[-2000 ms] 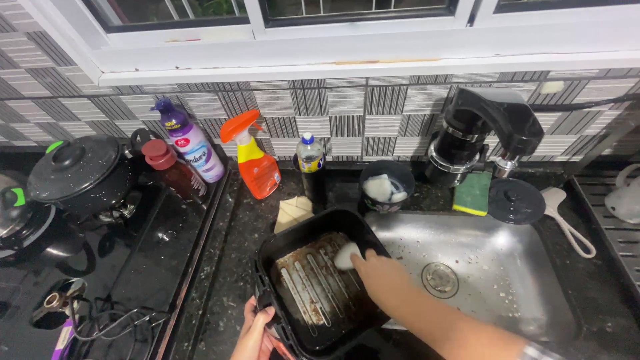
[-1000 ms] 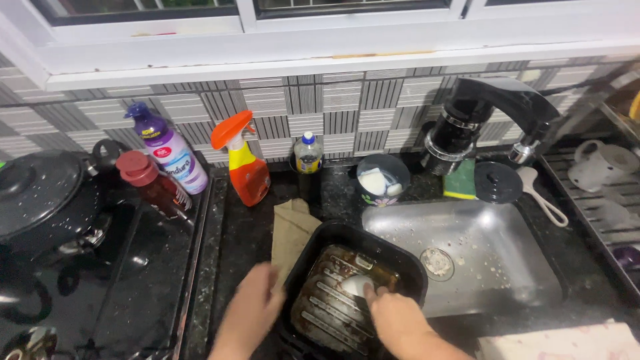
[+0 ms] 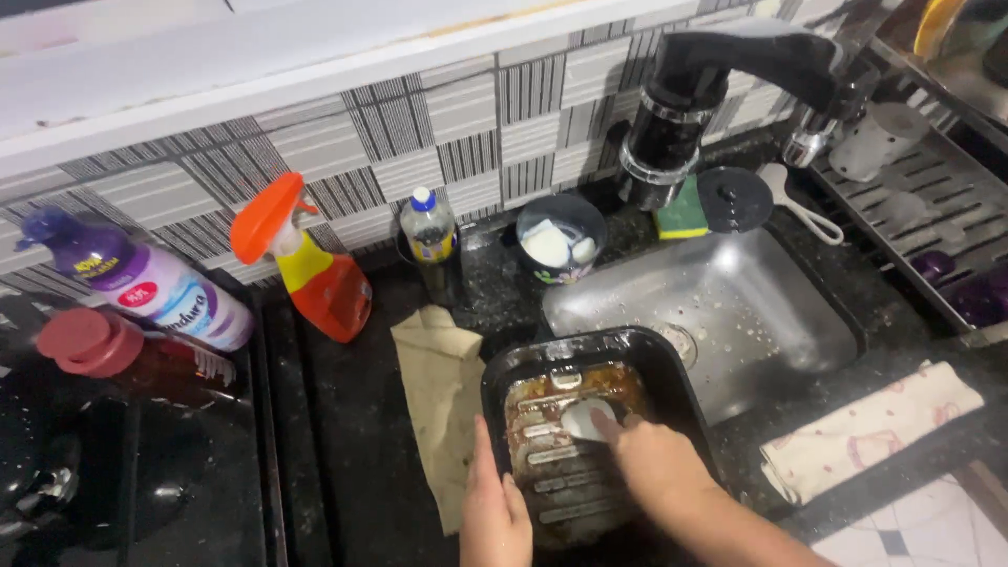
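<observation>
A black square pan (image 3: 693, 394) with a ribbed bottom, coated in brown greasy residue, rests partly over the near left edge of the steel sink. My left hand (image 3: 494, 512) lies against its left wall, fingers fairly straight. Inside the pan, my right hand (image 3: 654, 457) grips a small white object (image 3: 587, 419), perhaps a piece of soap, pressed on the ribs. A folded brownish cloth or paper (image 3: 437, 394) lies left of the pan. Behind stands a dark bowl (image 3: 563, 236) holding white chunks.
The sink (image 3: 803, 315) has a black faucet (image 3: 669, 118), with a green and yellow sponge (image 3: 683, 213) behind. An orange spray bottle (image 3: 323, 276), a dish soap bottle (image 3: 429, 228) and a purple bottle (image 3: 157, 276) line the back. A folded towel (image 3: 874, 433) lies right, below a dish rack (image 3: 906, 213).
My left hand has moved from the counter area by the cloth to the pan's left wall since one second ago. My right hand stays in the pan with the white object. The view has shifted.
</observation>
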